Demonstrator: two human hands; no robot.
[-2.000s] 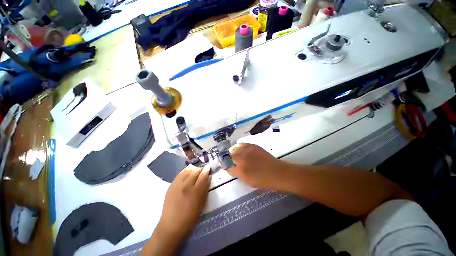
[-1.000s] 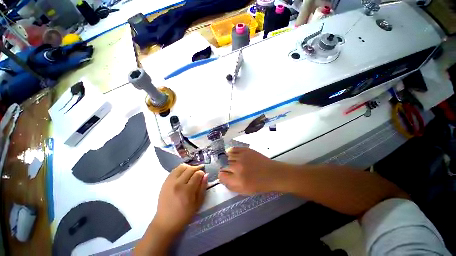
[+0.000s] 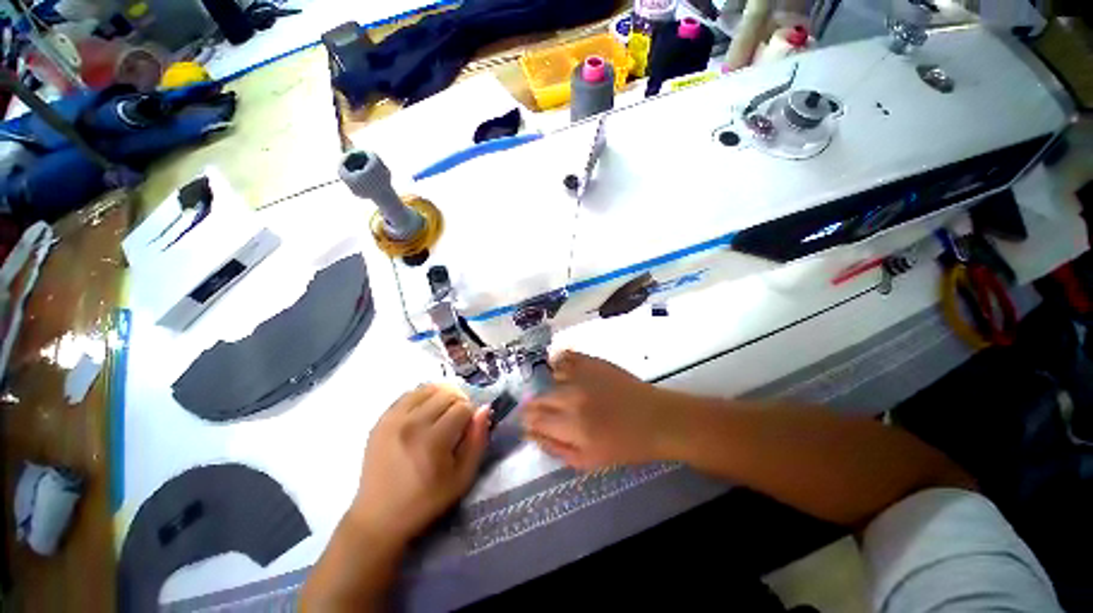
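Observation:
A small dark grey workpiece (image 3: 503, 413) lies between my hands, just in front of the presser foot and needle (image 3: 485, 363). My left hand (image 3: 420, 457) has thumb and fingertips on its left side. My right hand (image 3: 593, 413) is at its right side, slightly blurred, with fingers beside the metal needle parts. Most of the workpiece is hidden by my fingers. The white sewing machine head (image 3: 671, 198) extends to the right, with a thread down its front.
Curved dark grey panels (image 3: 282, 341) lie left of the needle. A lower curved stack (image 3: 222, 521) bears small dark pieces (image 3: 182, 525). A white device (image 3: 218, 279) is beyond them. Scissors (image 3: 980, 305) lie right. Thread cones (image 3: 592, 90) and a yellow tray (image 3: 545, 74) stand behind.
The workpiece no longer extends left of the presser foot; it now shows between my hands and toward the front edge. My left hand has moved slightly left and its fingers are more curled.

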